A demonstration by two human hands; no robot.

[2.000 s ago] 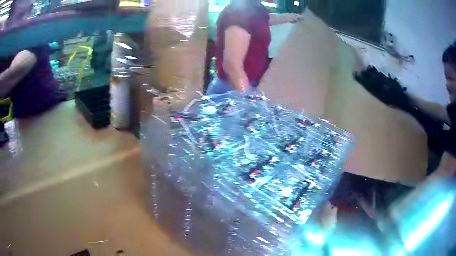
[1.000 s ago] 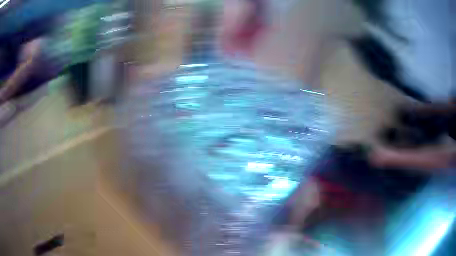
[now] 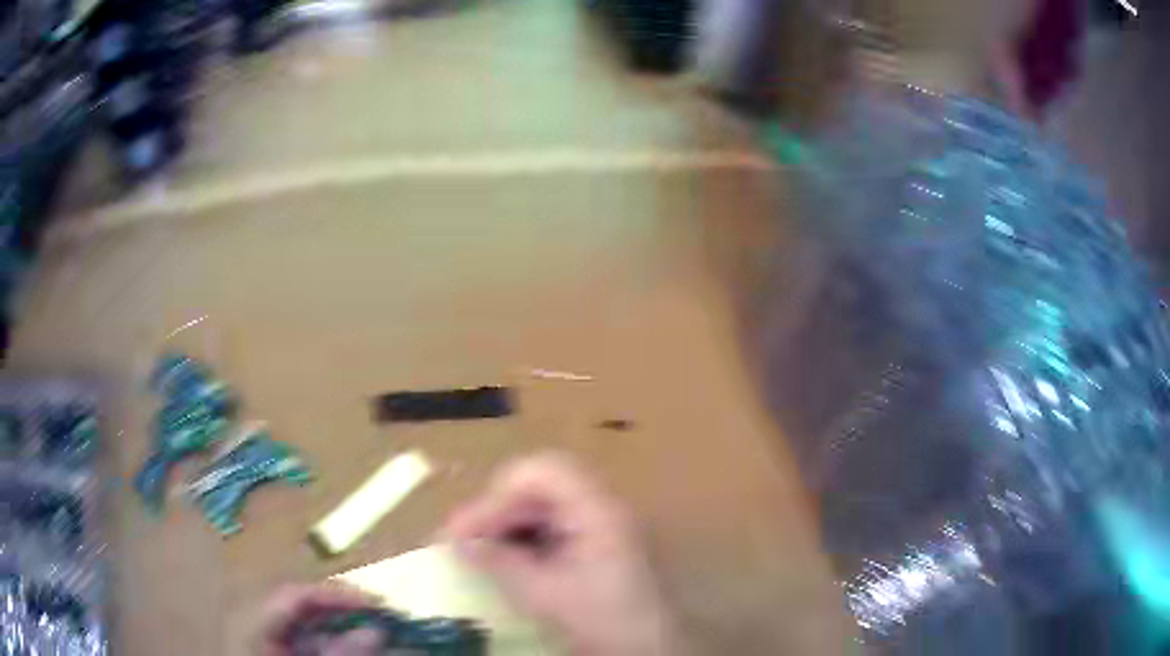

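Note:
My left hand is at the bottom edge, partly cut off and blurred, closed on a green circuit board. My right hand is just right of it, fingertips pinched together with a small dark piece at them. A pale yellow backing sheet lies under and between the hands. A narrow whitish strip with one dark end lies above the sheet. A flat black foam strip lies farther up the table. Loose green boards lie in a small pile at left.
A clear tray with boards is at the left edge. Stacked shiny clear trays fill the right side. A tiny dark scrap and thin pale trim lie mid-table. Dark blurred items are at far left.
The view has swung left and down from the stacked trays to the tabletop; the stack now sits at the right. Both hands, the held board and the backing sheet have come into view.

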